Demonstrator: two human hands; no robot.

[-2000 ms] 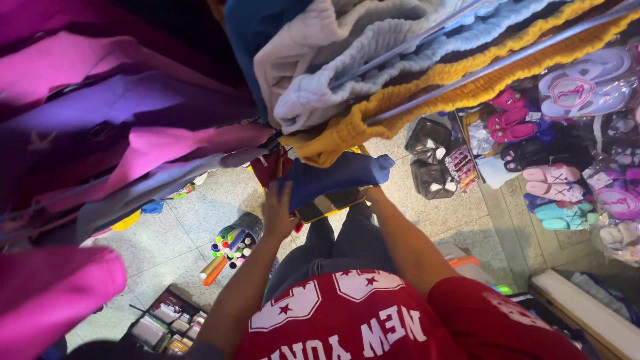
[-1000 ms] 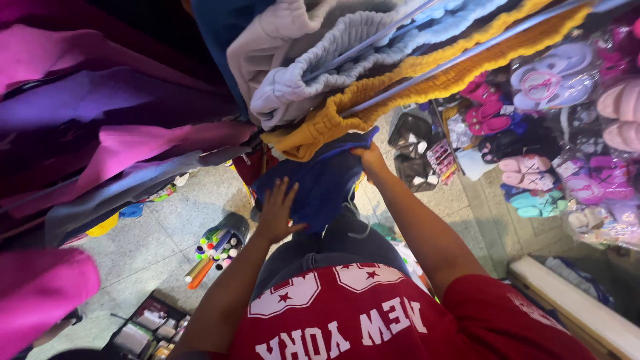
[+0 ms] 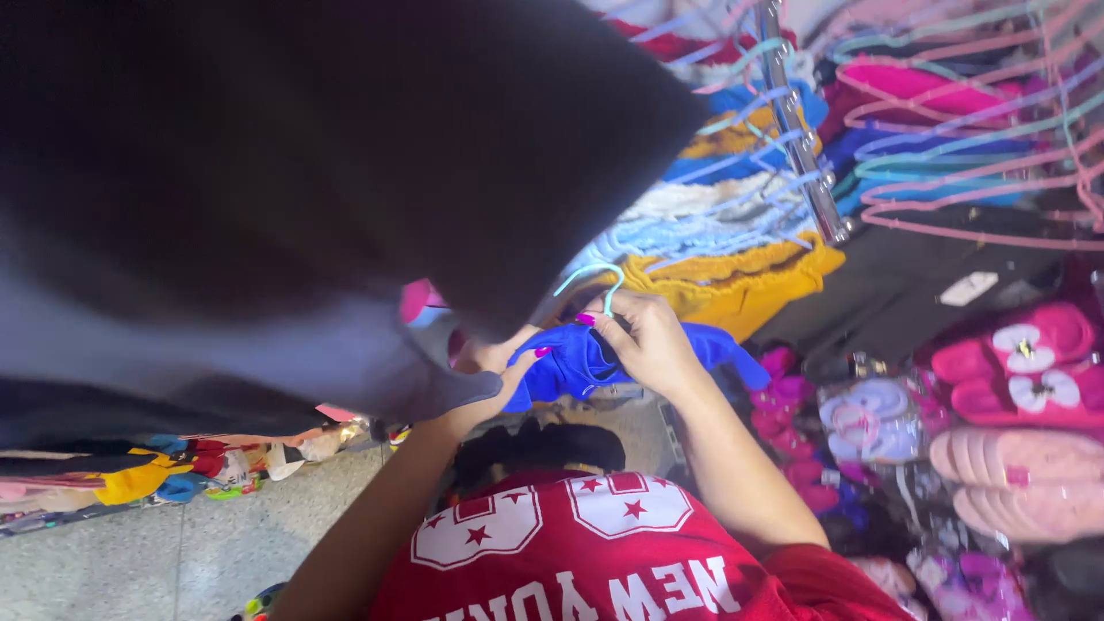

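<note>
A blue garment [image 3: 561, 366] is held up in front of my chest. A mint-green plastic hanger [image 3: 614, 280] rises from its neck opening. My right hand [image 3: 651, 341] grips the hanger at the base of its hook, thumb and fingers pinched together. My left hand [image 3: 504, 375] holds the garment's left side near the collar, partly hidden by a dark hanging garment [image 3: 362, 155] that fills the upper left of the view. Just behind my right hand, mustard-yellow clothing [image 3: 742, 293] hangs.
A chrome rail [image 3: 798, 129] carries clothes on pastel hangers at the upper right. Empty pink and green hangers [image 3: 975, 207] stick out beside it. Packaged slippers [image 3: 1018, 466] are displayed at the right. More clothing [image 3: 138, 479] lies at the lower left above the speckled floor [image 3: 112, 552].
The green hanger now shows in the blue garment, with my right hand on it. My left hand, spread on the cloth a second ago, now grips near the collar. The view has shifted strongly.
</note>
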